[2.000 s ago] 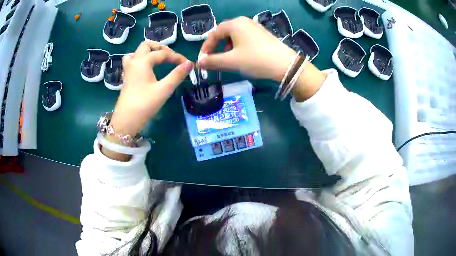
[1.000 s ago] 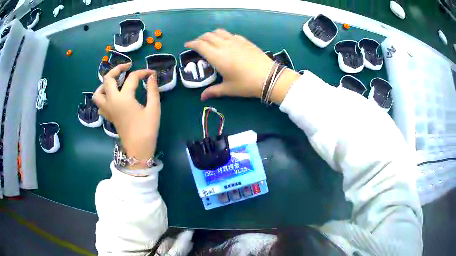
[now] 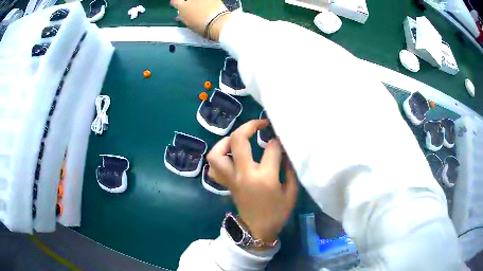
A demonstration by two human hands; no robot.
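Open charging cases with white shells and dark insides stand on the green mat, such as one (image 3: 220, 111) in the middle and one (image 3: 113, 173) at left. My left hand (image 3: 254, 180) is over the mat beside cases it partly covers; its fingers are bent and apart, with nothing seen in them. My right hand (image 3: 200, 15) reaches over the conveyor at the top, cut off by the picture's edge; what it holds cannot be seen. The blue tester (image 3: 333, 247) is at the bottom, partly hidden by my right sleeve. The black cradle is not visible.
Stacked foam trays (image 3: 63, 122) stand at left beside a coiled white cable (image 3: 100, 114). Another foam tray (image 3: 470, 174) is at right. A white rail (image 3: 153, 35) borders the conveyor, which carries white retail boxes (image 3: 430, 45) and closed cases (image 3: 328, 22). Orange pieces (image 3: 147, 73) lie on the mat.
The view has swung left. My right hand has moved from the case with the earbuds up to the conveyor, its sleeve now crossing the mat. My left hand has moved right relative to the cases.
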